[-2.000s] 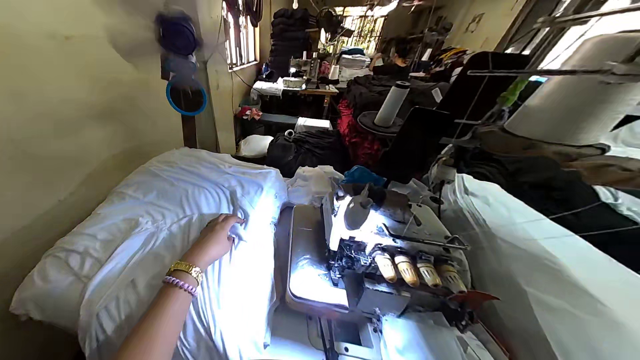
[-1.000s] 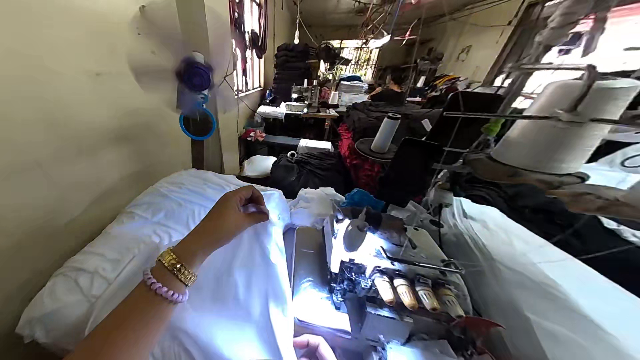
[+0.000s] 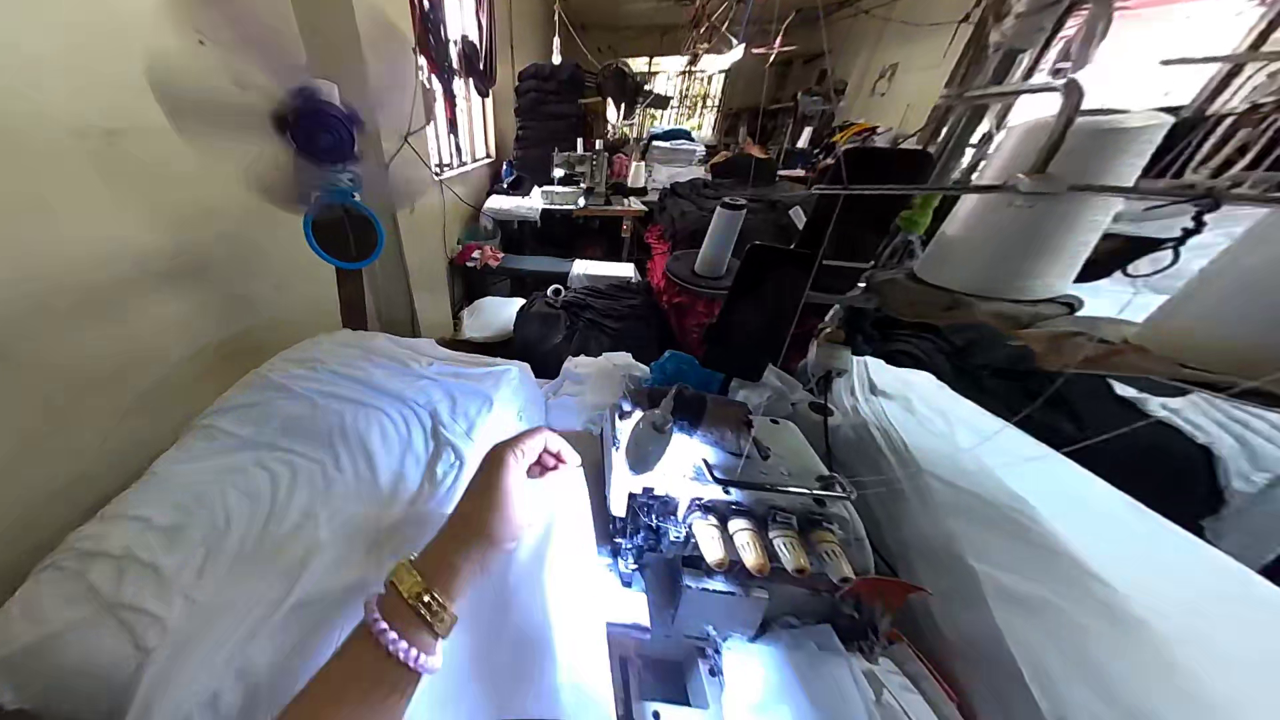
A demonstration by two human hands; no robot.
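Note:
My left hand (image 3: 515, 485), with a gold watch and a pink bead bracelet at the wrist, pinches the upper edge of a white fabric piece (image 3: 520, 620). That piece hangs down beside the lit needle area of an overlock sewing machine (image 3: 650, 530). Several tan tension knobs (image 3: 748, 545) line the machine's front, and a dark cloth (image 3: 715, 420) is wrapped on its top. Left of my hand lies a large heap of white fabric (image 3: 330, 450). My right hand is out of view.
More white fabric (image 3: 1030, 500) is spread right of the machine. Large white thread cones (image 3: 1045, 200) stand on a rack at the right. A fan (image 3: 320, 125) turns by the left wall. Behind are a black bundle (image 3: 590, 325), other sewing machines (image 3: 575, 175) and a person (image 3: 745, 165).
My left hand has gone from the white heap to the machine's left side, with fabric now in its fingers. The right-hand fingers seen at the bottom edge one second ago are out of view.

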